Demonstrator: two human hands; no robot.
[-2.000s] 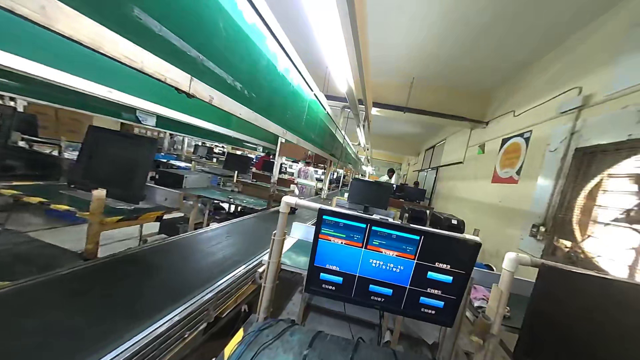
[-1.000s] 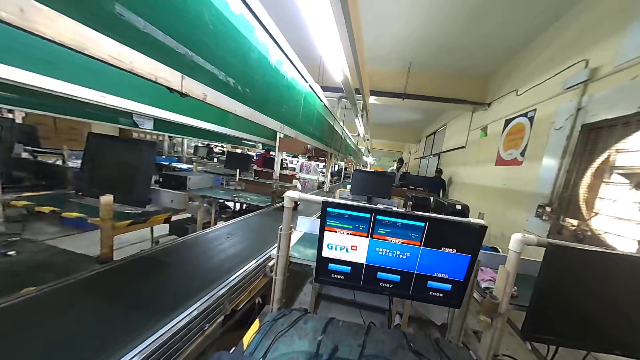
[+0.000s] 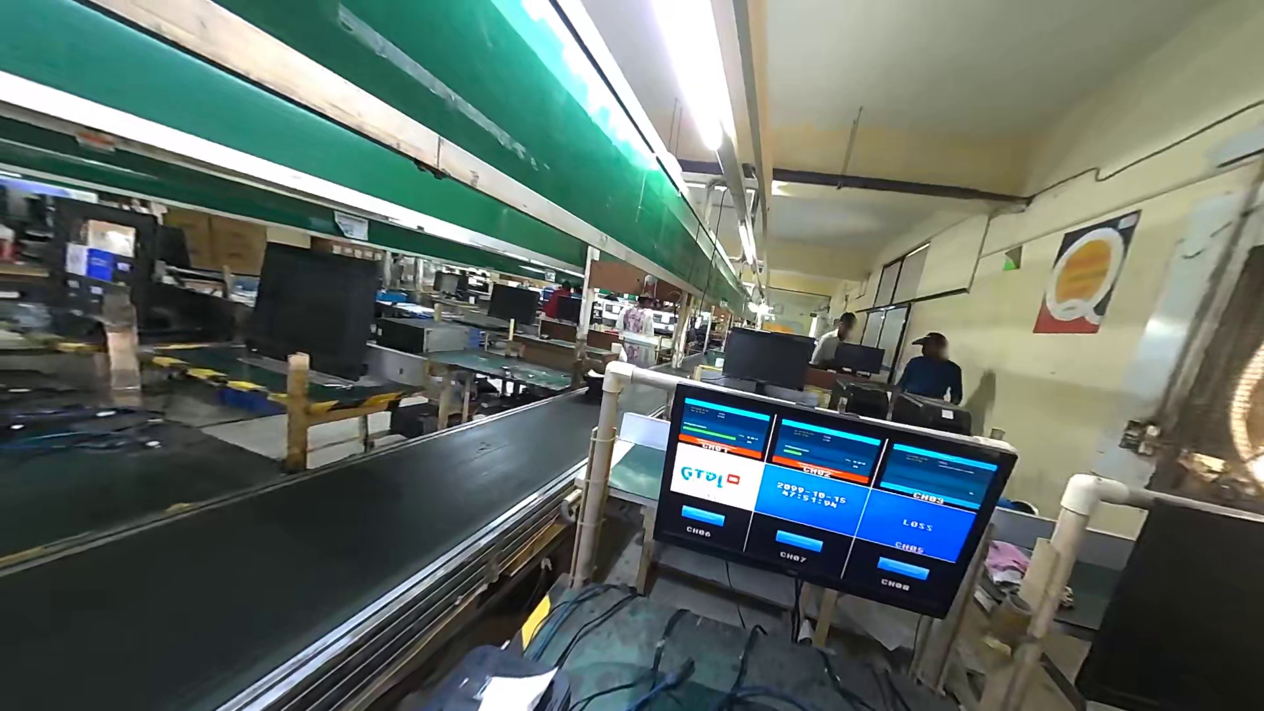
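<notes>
Neither my left hand nor my right hand shows in the head view. In front of me a lit monitor (image 3: 834,499), split into several panels, hangs on a frame of pale pipes (image 3: 595,474). Below it is a green work surface (image 3: 632,642) with black cables (image 3: 671,681) lying across it. A dark object (image 3: 474,681) with a white paper (image 3: 515,688) on it is at the bottom edge, partly cut off.
A black conveyor belt (image 3: 395,533) runs away on the left, with green overhead panels (image 3: 592,178) above. A dark monitor (image 3: 1175,602) stands at the right edge. Farther off are a person in a dark top (image 3: 929,373) and other people among workbenches.
The top right and middle right panels of the monitor have lit up with new pictures. The dark object with the white paper has come into view at the bottom edge.
</notes>
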